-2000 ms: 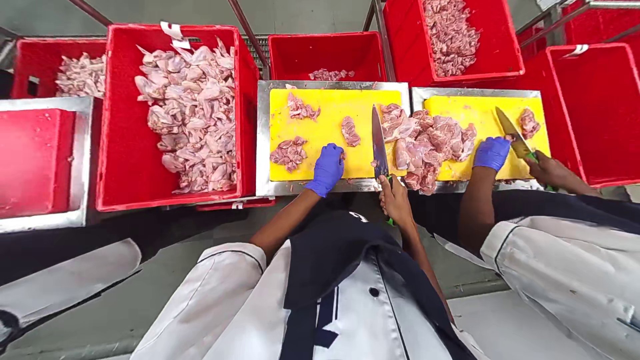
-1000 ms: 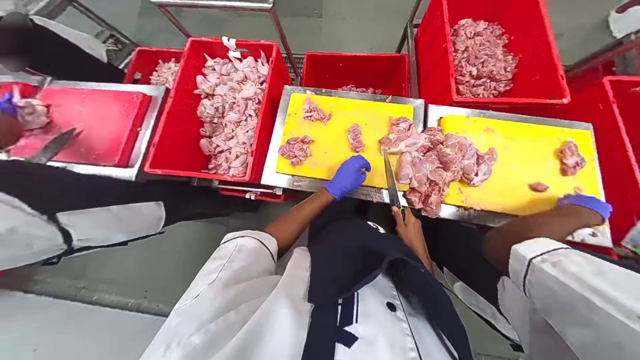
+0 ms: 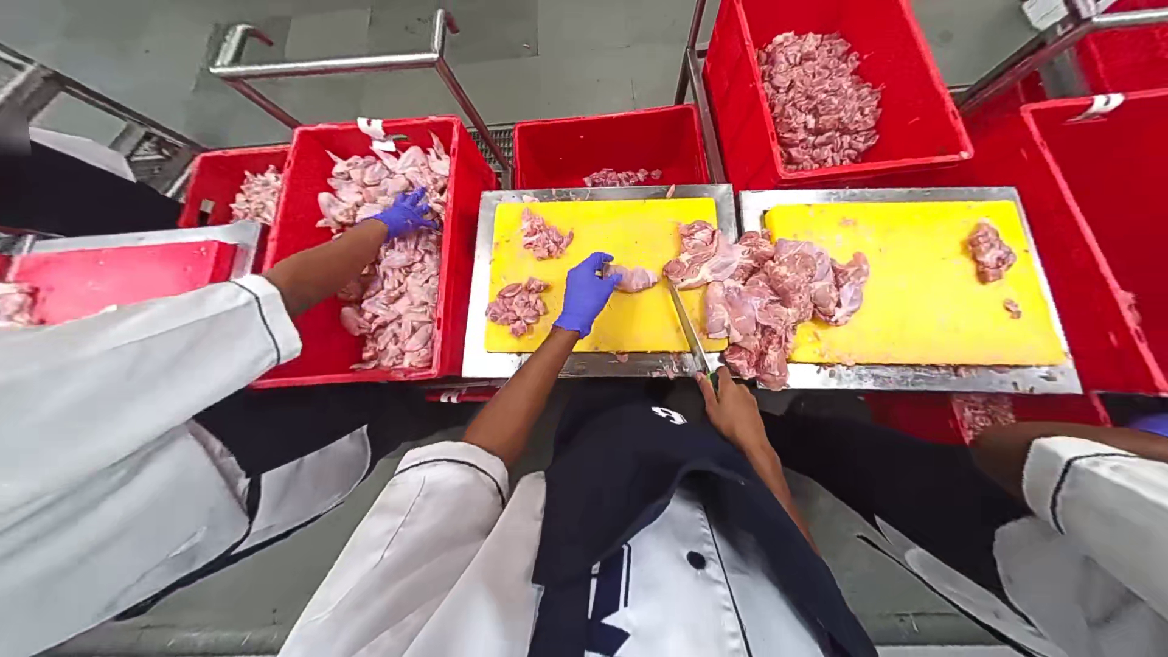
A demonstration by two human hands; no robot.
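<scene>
My left hand, in a blue glove, has its fingertips on a small piece of raw chicken on the yellow cutting board. In my bare right hand is the handle of a knife, its blade pointing away across the board beside the meat. A heap of raw chicken pieces lies right of the blade, spanning both yellow boards. Two small piles of cut meat, one at the upper left and one at the lower left, rest on my board.
At left, a co-worker's blue-gloved hand reaches into a red crate of chicken pieces. Beyond my board stands a red crate with some meat. Another red crate holds cut meat. A second yellow board lies at right, near another co-worker's sleeve.
My left hand has moved to the small meat piece. A co-worker's hand has come into the left crate. The right-hand co-worker's hands have left the neighbouring board.
</scene>
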